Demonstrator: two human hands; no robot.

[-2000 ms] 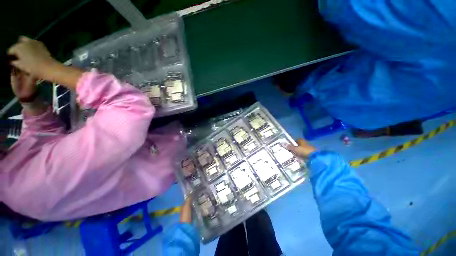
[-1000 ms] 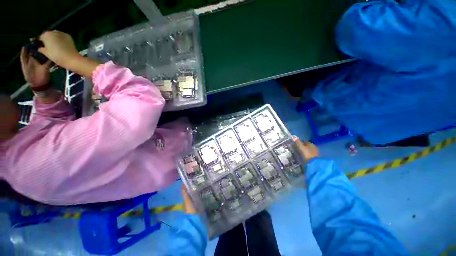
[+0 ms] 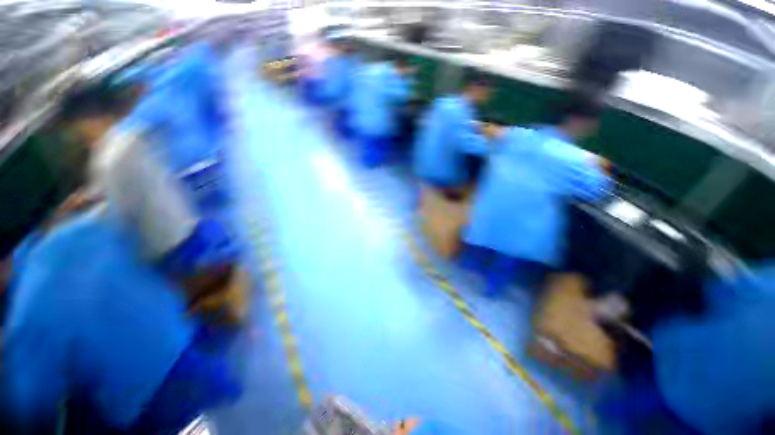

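Observation:
The view is strongly blurred. A corner of the clear component tray shows at the bottom edge, grey and shiny; the rest is cut off and its pockets cannot be made out. My right hand is a small blurred patch at the tray's right side, with a bit of blue sleeve beside it, cut off by the bottom edge. It appears to hold the tray's edge. My left hand is out of the picture.
A blue floor aisle with yellow-black tape runs ahead. Workers in blue smocks sit along both sides. Brown boxes stand at the right; a person in blue is close at left. Green benches line the right.
The view has swung up from the tray and the pink-sleeved worker to the long aisle. The tray and my right hand now show only at the bottom edge; my left hand has left the picture.

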